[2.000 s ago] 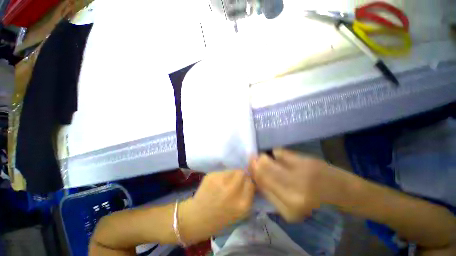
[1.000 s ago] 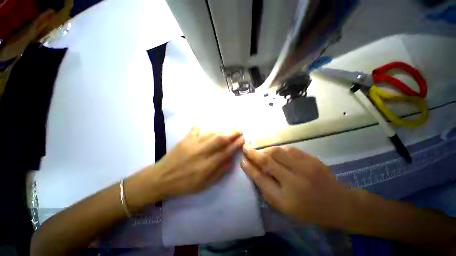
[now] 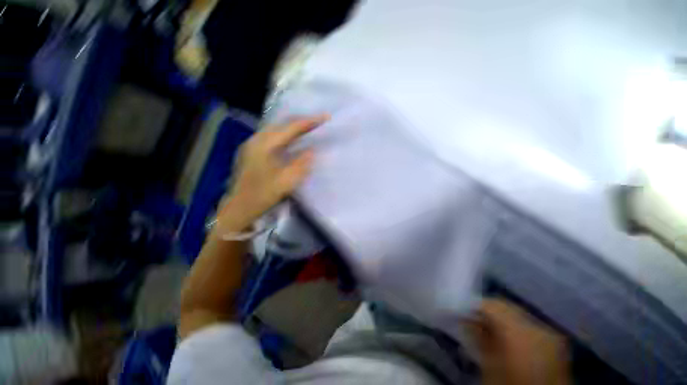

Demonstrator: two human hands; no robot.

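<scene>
The view is strongly blurred. A light grey fabric panel [image 3: 377,173] lies over the front edge of the white table and hangs down towards my lap. My left hand [image 3: 275,169] is on the panel's left end, with thumb and fingers spread; whether it grips the fabric is unclear. My right hand [image 3: 516,342] is low at the right, blurred and partly cut off by the bottom edge, with its fingertips at the panel's lower right corner, seemingly pinching it.
The white table [image 3: 512,83] fills the upper right, with a grey ruler strip [image 3: 572,271] along its front edge. Black fabric [image 3: 264,45] is at the top. Blue crates [image 3: 215,162] and blurred things stand at the left.
The view has swung left, and the scissors and pen are out of it. My hands have moved apart from the seam edge near the needle, and the grey panel now spreads between them.
</scene>
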